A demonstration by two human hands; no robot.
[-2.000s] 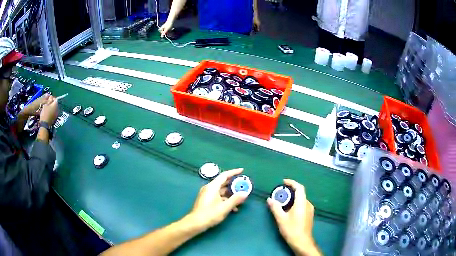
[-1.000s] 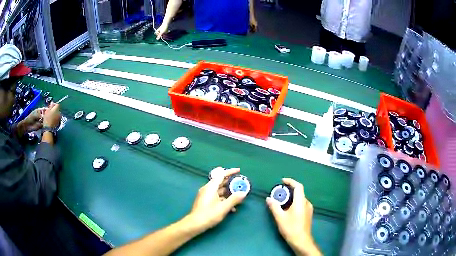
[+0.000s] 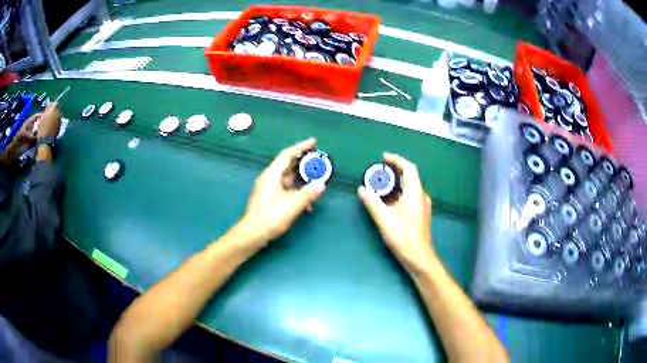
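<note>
My left hand [image 3: 278, 190] holds a disc unit [image 3: 315, 168] between thumb and fingers, its blue centre and white ring facing me, black rim around it. My right hand [image 3: 403, 205] holds a second disc unit [image 3: 380, 181] with a grey-blue centre and pale ring. The two discs are apart, held side by side over the green bench [image 3: 305, 283]. A row of pale discs lies beyond my left hand, the nearest one [image 3: 240, 123] face up. Another disc [image 3: 113, 169] lies nearer the left edge.
A red parts bin [image 3: 284, 76] full of discs stands beyond my hands. At right are a clear parts box [image 3: 468, 127], another red bin [image 3: 596, 135] and a blister tray [image 3: 518, 276] of discs. Thin rods [image 3: 377, 93] lie between. A worker's arm [image 3: 44, 149] is at far left.
The view has tilted down, so bench, bins and hands sit higher in the picture. Both hands still hold their discs. The pale disc formerly beside my left hand no longer shows.
</note>
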